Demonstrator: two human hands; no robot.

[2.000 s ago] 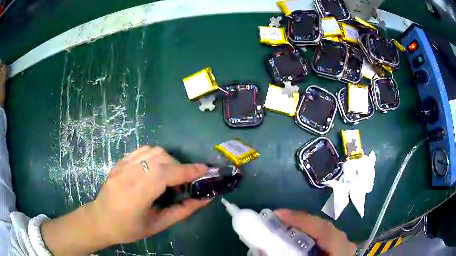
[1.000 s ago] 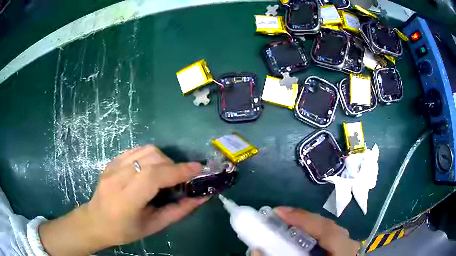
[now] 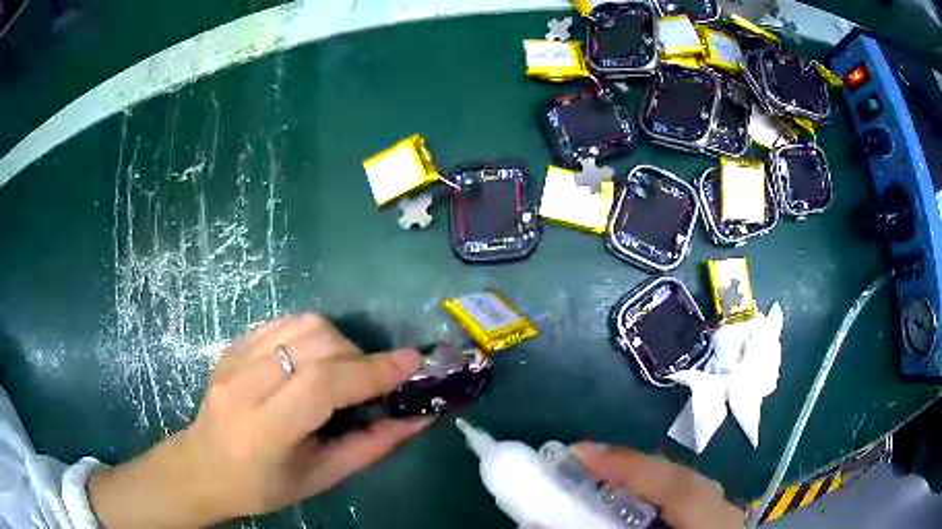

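Note:
My left hand (image 3: 274, 413), with a ring, grips a dark watch housing (image 3: 439, 393) tilted on edge between thumb and fingers. A yellow-edged battery (image 3: 492, 318) hangs off its far side, and a small silver metal plate (image 3: 446, 359) shows at its top. My right hand (image 3: 661, 484), partly cut off by the bottom edge, holds the white glue dispenser (image 3: 537, 480). Its thin pale tip (image 3: 465, 426) points at the housing's near side, a small gap away. Glue is not discernible.
A watch housing (image 3: 494, 212) with a wired battery (image 3: 401, 170) lies beyond my hands. Several more housings (image 3: 653, 217) are piled at right. A crumpled white wipe (image 3: 729, 380) lies near my right hand. A blue controller (image 3: 897, 207) and pale tube (image 3: 821, 387) stand at far right.
The dispenser tip has drawn slightly away from the housing, toward me. The housing is still in my left hand, tilted a little differently. The whole view has shifted slightly.

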